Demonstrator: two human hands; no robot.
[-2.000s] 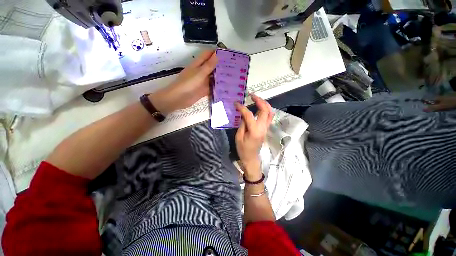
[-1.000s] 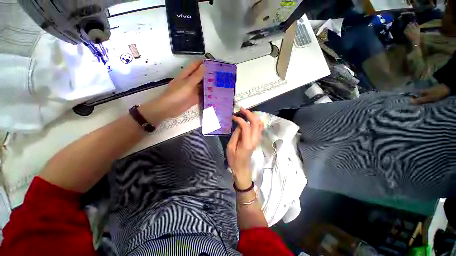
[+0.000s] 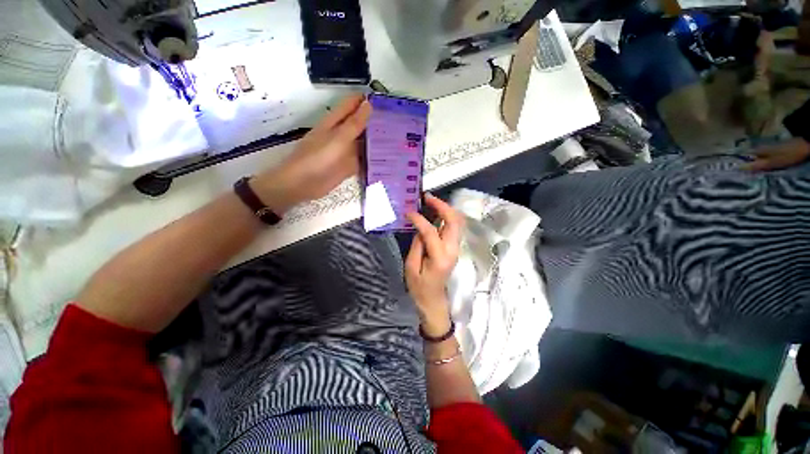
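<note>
A smartphone (image 3: 395,160) with a lit purple-pink screen is held upright over the front edge of the table. My left hand (image 3: 330,158) grips it along its left side; the fingers behind it are hidden. My right hand (image 3: 433,253) is at its lower right, a fingertip at the lower screen. A second smartphone (image 3: 335,44) with a dark screen and "vivo" lettering lies on the machine bed behind. White cloth (image 3: 107,133) with dark stitch lines lies left of the lit needle area (image 3: 182,84).
The sewing machine head (image 3: 133,27) is at upper left. A tan strip (image 3: 520,80) stands at the table's right end. A small tan tab (image 3: 242,78) lies near the needle. A white cloth bundle (image 3: 497,293) hangs right of my lap. Another person's hand (image 3: 777,157) shows at far right.
The view has shifted slightly. The list on the held phone's screen has changed, and the blue block seen a second ago is gone. My right fingertip has moved onto the lower screen.
</note>
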